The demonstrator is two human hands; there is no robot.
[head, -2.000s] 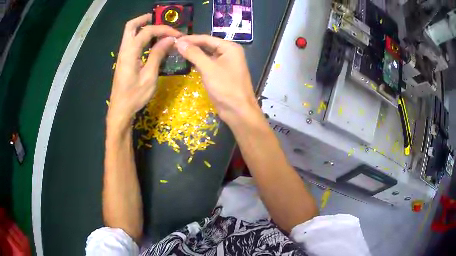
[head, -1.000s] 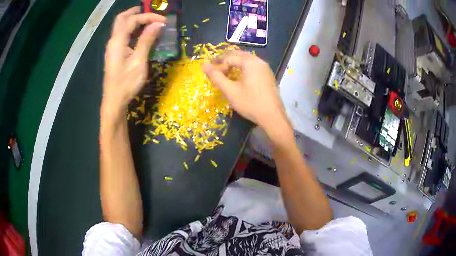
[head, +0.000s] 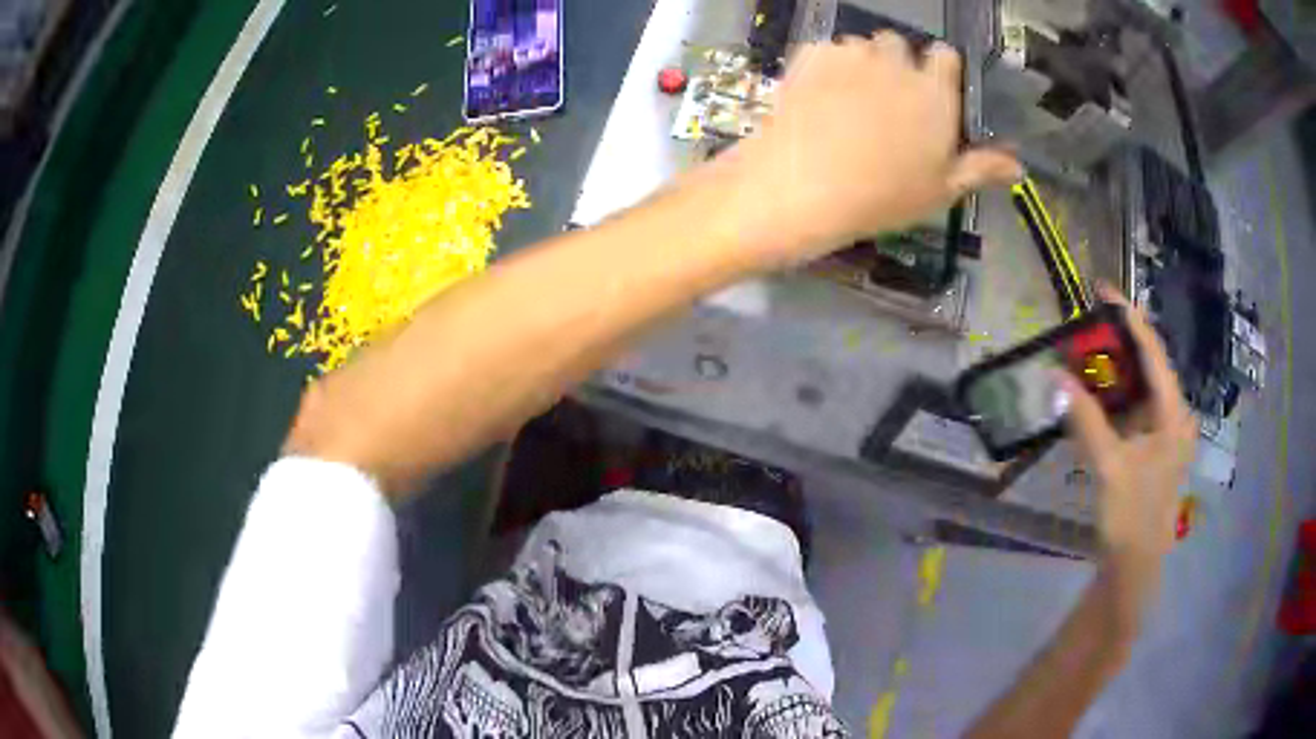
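My left hand [head: 866, 137] reaches across to the machine, back of the hand up, over the dark fixture [head: 902, 289]. Its fingertips and anything under them are hidden. My right hand [head: 1133, 448] is at the machine's front right and grips an electronic unit [head: 1018, 400], tilted, with its red end with a round yellow centre near my fingers and its grey-green board towards the left. The heap of small yellow parts [head: 419, 231] lies on the dark green surface, partly behind my left forearm.
A lit smartphone [head: 515, 65] lies beyond the heap. A red button [head: 671, 80] and a yellow-black strip [head: 1051, 246] are on the machine top. The control panel [head: 938, 440] is on its front, below the held unit. Stray yellow parts lie around.
My left hand has moved from above the heap across to the machine fixture. My right hand has left the heap and now holds a unit in front of the machine. The view has turned right.
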